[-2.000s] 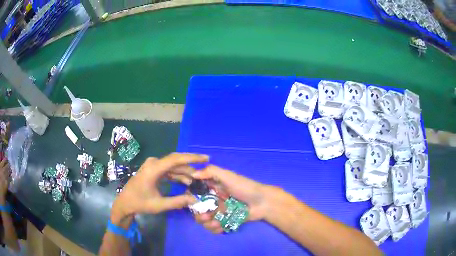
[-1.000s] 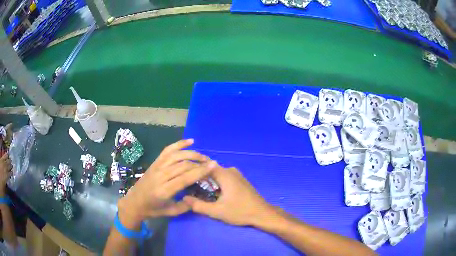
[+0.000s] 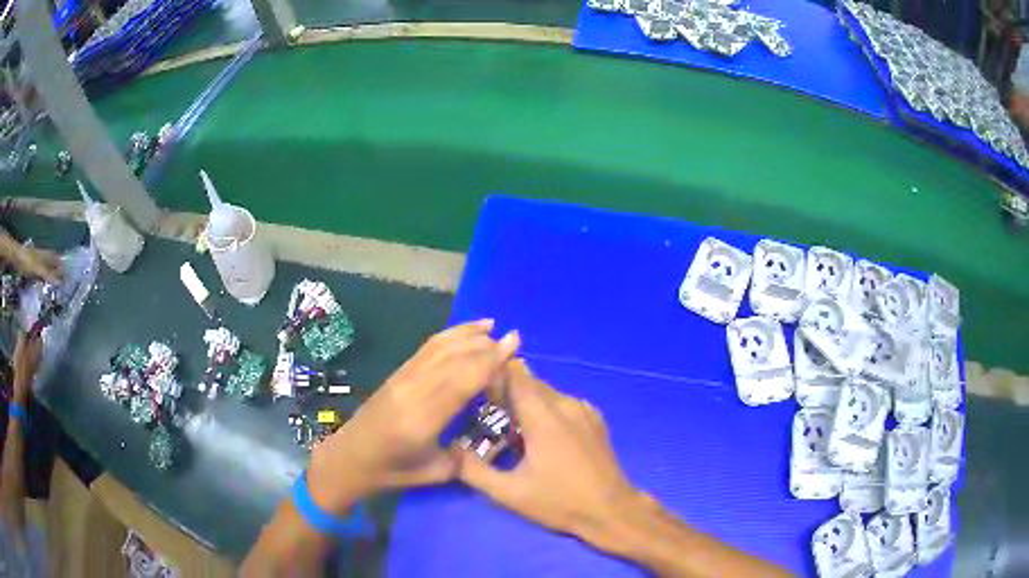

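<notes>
My left hand (image 3: 406,412) and my right hand (image 3: 564,452) meet over the blue corrugated sheet (image 3: 587,294). Between their fingers they hold a small subassembly (image 3: 491,431) with white, dark and metal bits. The fingers hide much of it, and no green board shows on it now. A blue band is on my left wrist. White socket housings (image 3: 758,359) lie in a partly overlapping group on the right of the sheet. Loose subassemblies (image 3: 147,384) with green boards lie on the dark bench at left; one beside my left wrist shows a yellow block (image 3: 327,417).
Two white squeeze bottles (image 3: 240,254) stand at the left, with a small white stick (image 3: 195,282) beside them. The green belt (image 3: 429,124) runs behind. Blue sheets with housings (image 3: 722,28) are at the top right. Another person's hands (image 3: 28,265) and a clear bag are at far left.
The view has shifted, so the bench and sheet appear lower and further right. The held piece's green board, visible two seconds ago, is out of sight. My hands have closed together around the piece.
</notes>
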